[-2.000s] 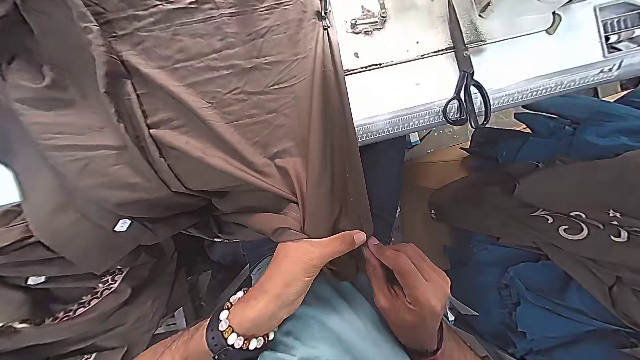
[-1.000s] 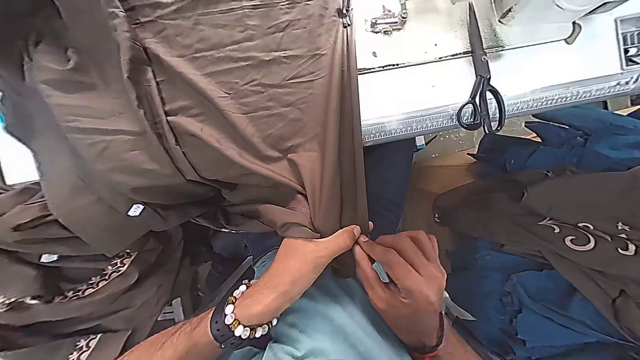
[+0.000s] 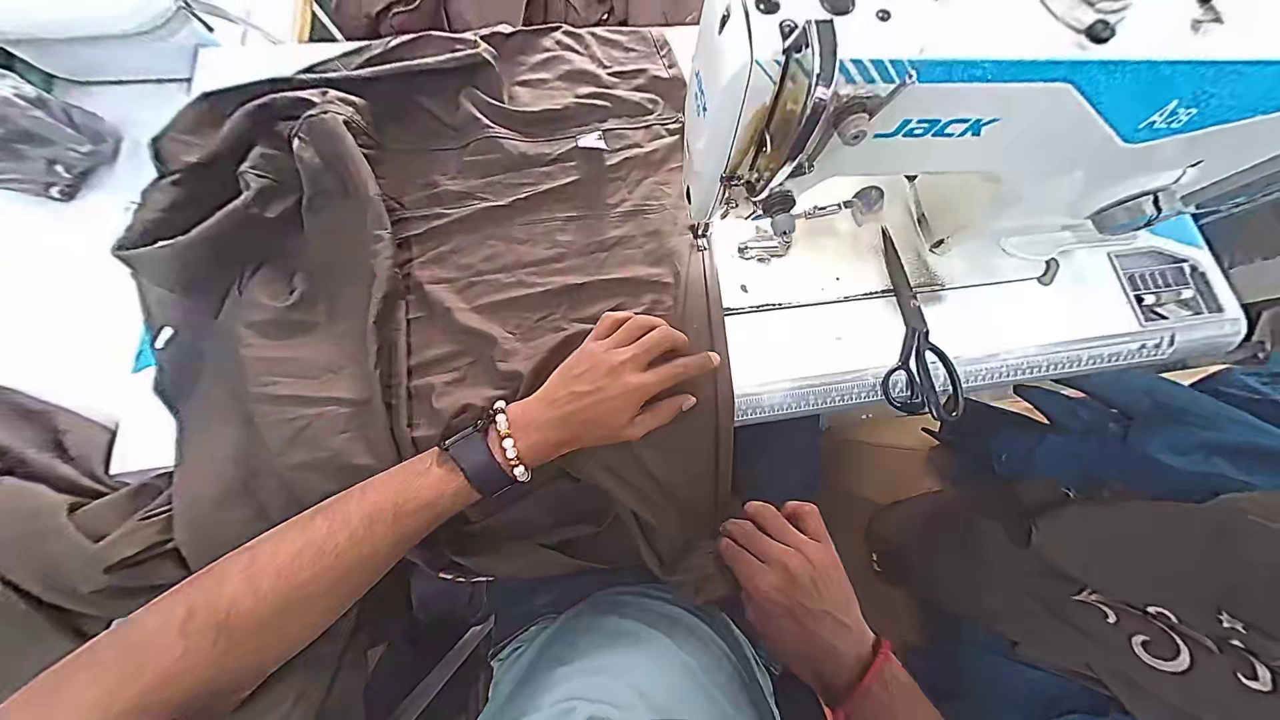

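Dark brown fabric (image 3: 540, 270) spreads over the table, its folded right edge running under the presser foot (image 3: 701, 236) of a Jack sewing machine (image 3: 960, 130). Flat on this cloth near the edge lies my left hand (image 3: 620, 385), fingers apart, with a watch strap and a beaded bracelet at the wrist. Lower down, my right hand (image 3: 790, 580) has its fingers curled on the edge of the cloth, where it hangs off the table. Black-handled scissors (image 3: 915, 350) rest on the machine bed, handles overhanging its front edge.
Blue fabric (image 3: 1120, 430) and dark cloth with pale embroidery (image 3: 1040, 570) are heaped at the right. More brown cloth (image 3: 60, 530) lies at the left. A ruler strip (image 3: 1000, 375) runs along the front of the machine bed. Grey cloth (image 3: 50, 140) sits at the upper left.
My left hand has let go of the edge beside my right hand and moved up onto the cloth, where it lies flat. The view has shifted to show more of the machine.
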